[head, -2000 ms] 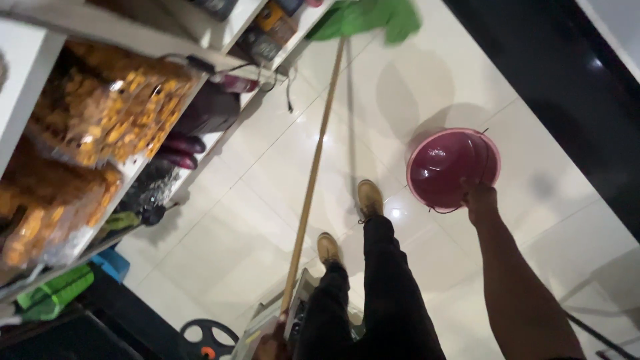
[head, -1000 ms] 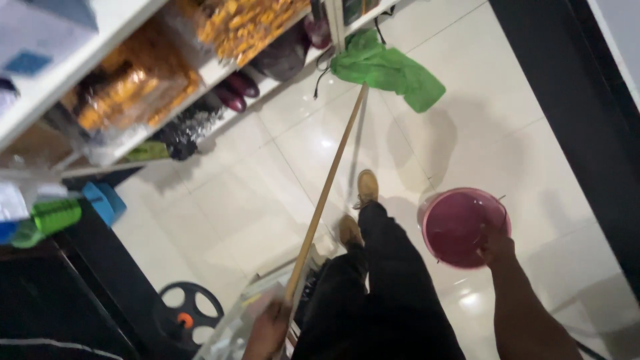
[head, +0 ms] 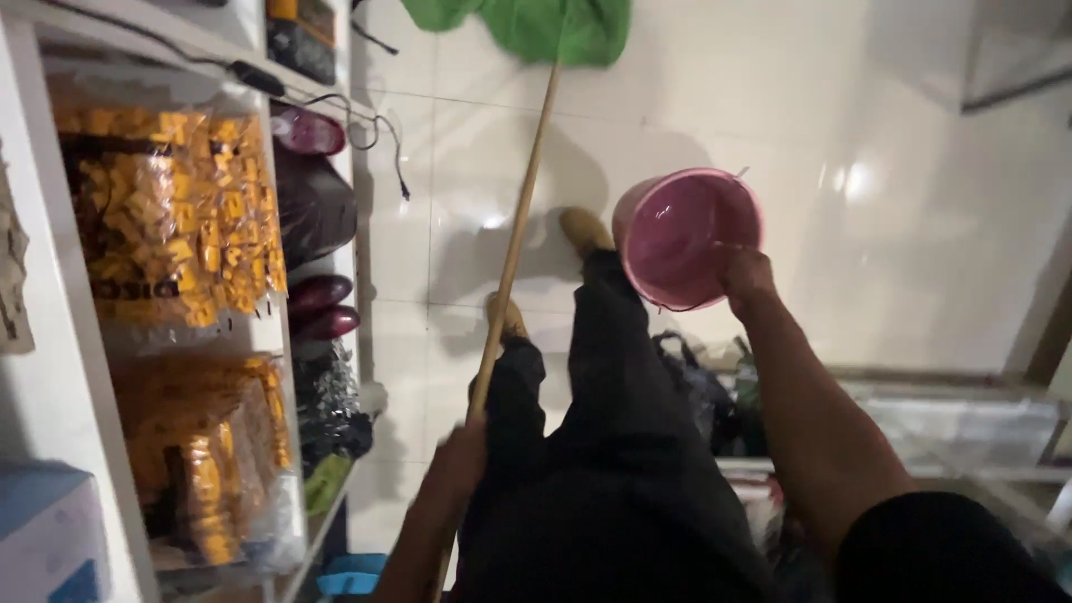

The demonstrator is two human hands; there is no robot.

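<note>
My left hand [head: 462,452] is closed around a long wooden pole [head: 517,226] at the lower middle. A green cloth [head: 557,29] covers the pole's far end and lies on the tiled floor at the top. With my right hand [head: 744,276] I grip a pink plastic bucket [head: 641,222] at its near rim or handle; which of these, I cannot tell. The bucket is tilted so its inside shows, and no contents can be made out. Both my feet, in tan shoes [head: 584,230], are between the pole and the bucket.
White shelves [head: 71,394] on the left hold clear bags of orange packets [head: 180,218], dark red shoes [head: 322,308] and a black bag [head: 314,205]. A cable [head: 389,138] hangs off the edge. A low glass-and-metal unit [head: 946,427] stands at the right.
The view has turned and shifted strongly. Both hands keep hold of the pole and the bucket. My feet have changed position relative to each other.
</note>
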